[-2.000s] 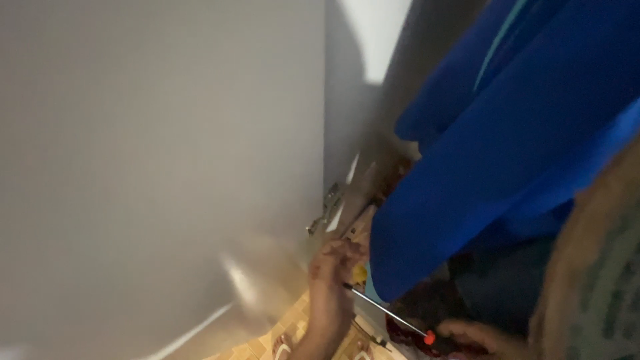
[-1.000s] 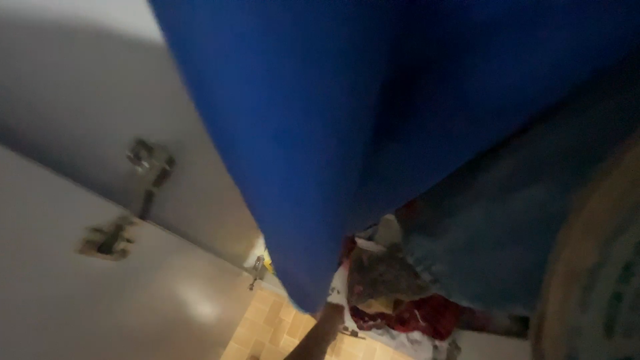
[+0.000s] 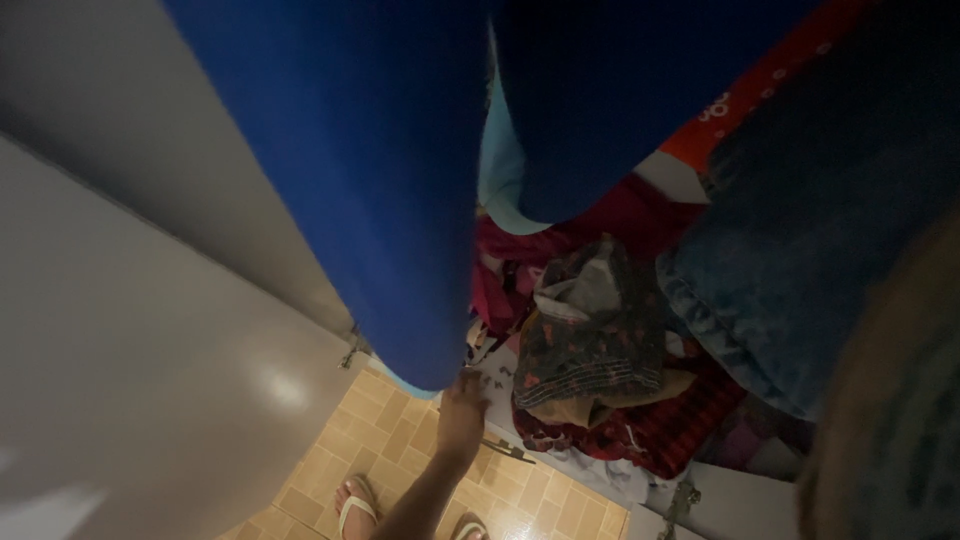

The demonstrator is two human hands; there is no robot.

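My left hand reaches up from the bottom, its fingers at the pale shelf edge beside the lower tip of a blue hanging garment. The fingertips are dim and partly hidden, so I cannot tell whether they hold anything. Several small dark pieces lie on the shelf just right of the fingers. Close to the wrist, a thin dark object lies along the shelf's front edge. My right hand is not in view.
Folded dark patterned clothing and red checked cloth lie on the shelf. Denim hangs at right. A cabinet door with a metal hinge stands at left; another hinge is lower right. Two sandalled feet stand on the patterned floor.
Two seconds ago both hands were visible, with a thin metal rod with an orange-red end between them. Now only my left hand shows, and the rod is out of sight. The view has shifted strongly.
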